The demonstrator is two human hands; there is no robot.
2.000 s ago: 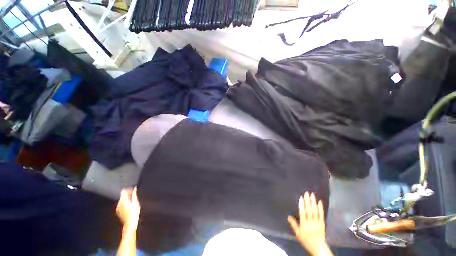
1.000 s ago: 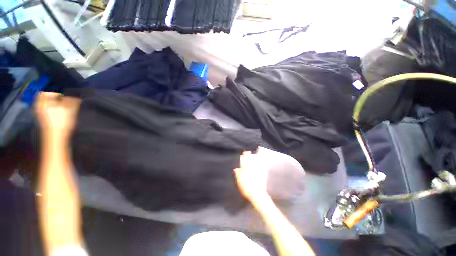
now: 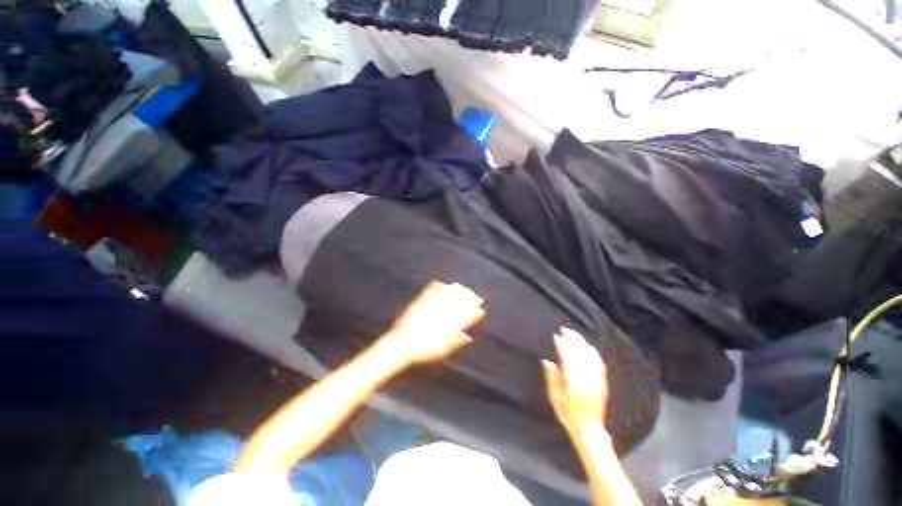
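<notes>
A black garment (image 3: 396,247) is pulled over the padded board (image 3: 315,229), whose light grey left end shows bare. Lengthwise folds run along the garment. My left hand (image 3: 440,321) is on the middle of the cloth, its fingers slightly curled and apart. My right hand (image 3: 579,380) lies on the cloth further right, its fingers pointing away from me. No cloth is seen gripped in either hand. The steam iron (image 3: 727,491) is at the bottom edge on the right, partly cut off, away from both hands.
A navy garment pile (image 3: 336,138) lies behind the board at left, with a blue packet (image 3: 478,125) beside it. A black garment pile (image 3: 682,217) with a white label touches the board's far side. A yellow hose (image 3: 841,366) arcs above the iron. Dark garments (image 3: 475,22) hang at the top.
The garment now covers the board's right end; its left end shows instead. My left hand has come from far left onto the cloth's middle. My right hand now rests on the cloth. The view has shifted.
</notes>
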